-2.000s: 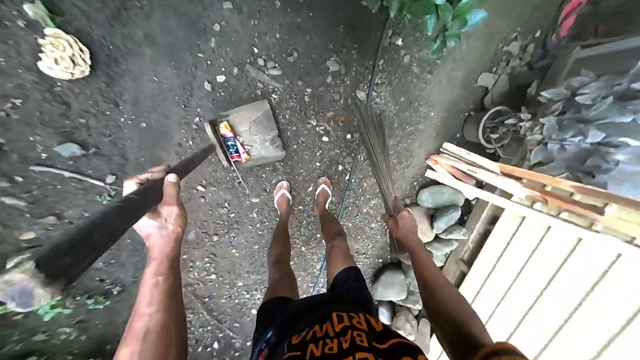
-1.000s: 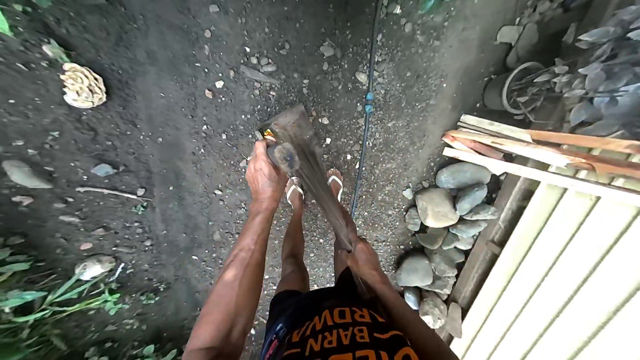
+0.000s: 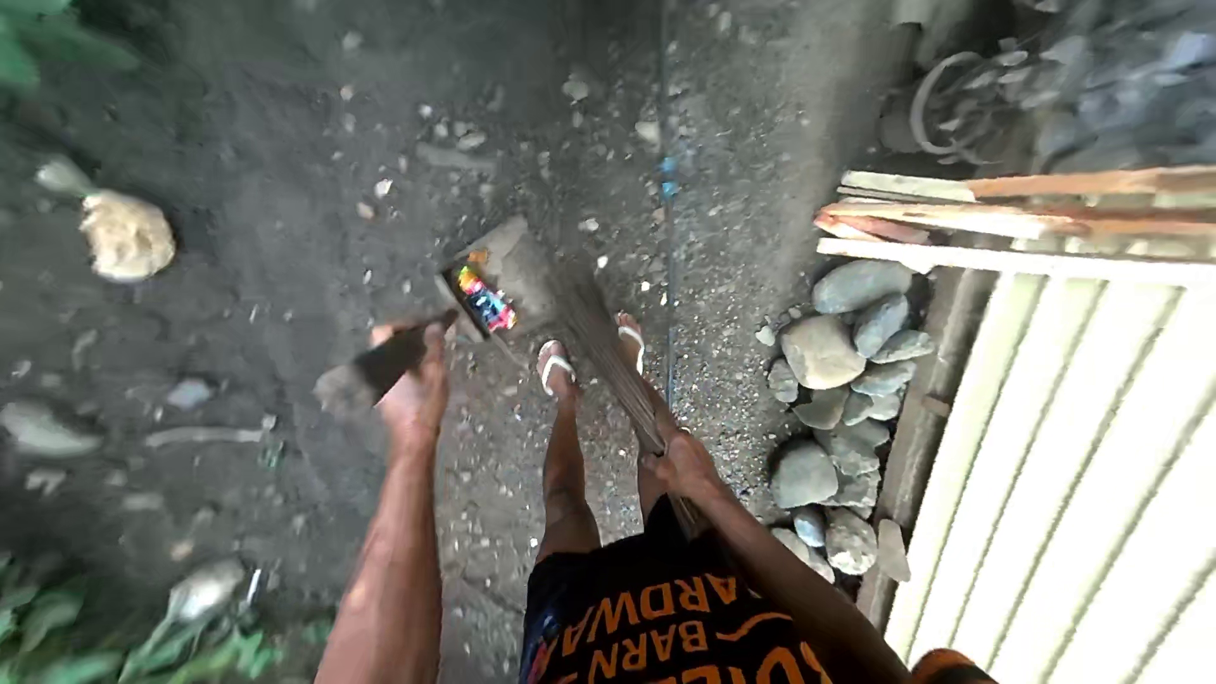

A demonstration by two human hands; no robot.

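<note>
My left hand is closed around the dark handle of a dustpan, whose pan lies ahead of my feet. Colourful wrappers sit in the pan near its back wall. My right hand grips a stick broom made of thin bundled ribs. The broom slants up and left from that hand, and its spread tips reach the pan's right side. Whether the tips touch the pan cannot be told.
Rounded stones are piled beside a pale slatted surface at the right. Wooden strips lie across its upper end. A thin hose or cord runs along the gravelly ground. Green plants grow at lower left.
The dustpan has swung left from in front of my legs, and its pan with the wrappers shows more fully than one second ago. My left hand has moved left with the handle.
</note>
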